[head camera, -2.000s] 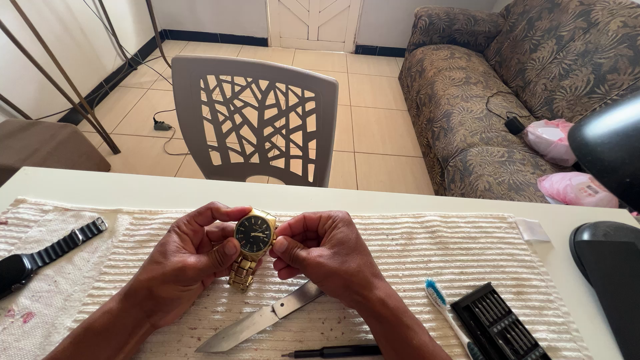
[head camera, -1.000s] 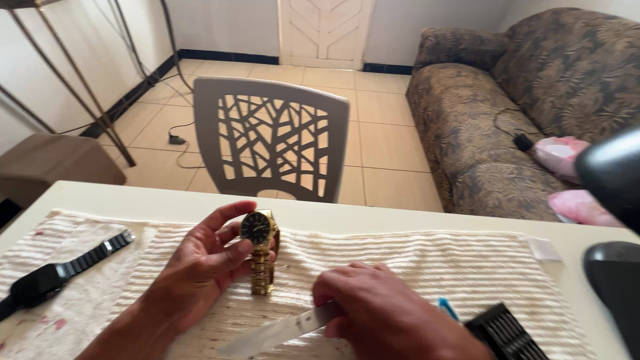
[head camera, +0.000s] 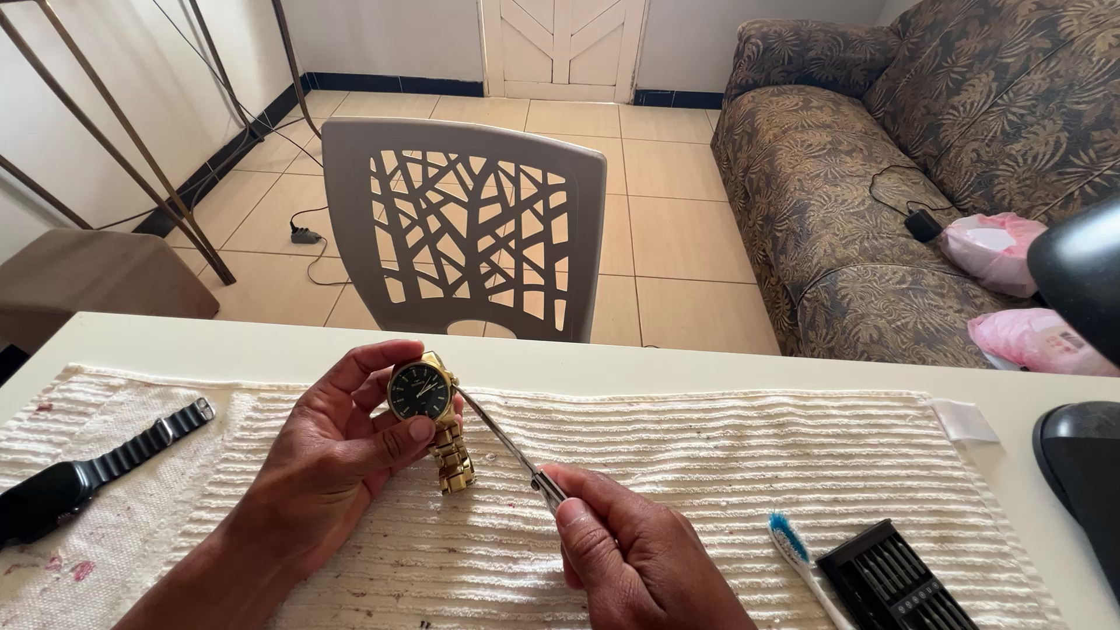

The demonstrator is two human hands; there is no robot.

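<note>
My left hand (head camera: 337, 446) holds a gold-toned wristwatch (head camera: 422, 391) by its case, the black dial facing up and the metal link bracelet hanging toward the cloth. In my right hand (head camera: 626, 542) is a knife (head camera: 503, 430), gripped by its handle, its blade seen nearly edge-on. The blade's tip is at the right side of the watch case, by the crown. Both hands are over a ribbed cream cloth (head camera: 700, 455).
A black smartwatch (head camera: 44, 503) lies at left. A toothbrush (head camera: 792, 542) and a black case of screwdriver bits (head camera: 897, 577) lie at right. A black lamp-like object (head camera: 1081, 271) overhangs the right edge. A chair (head camera: 464, 227) stands beyond the white table (head camera: 219, 346).
My right hand has left the watch, taken the knife from the cloth and brought its tip up to the case. My left hand still holds the watch.
</note>
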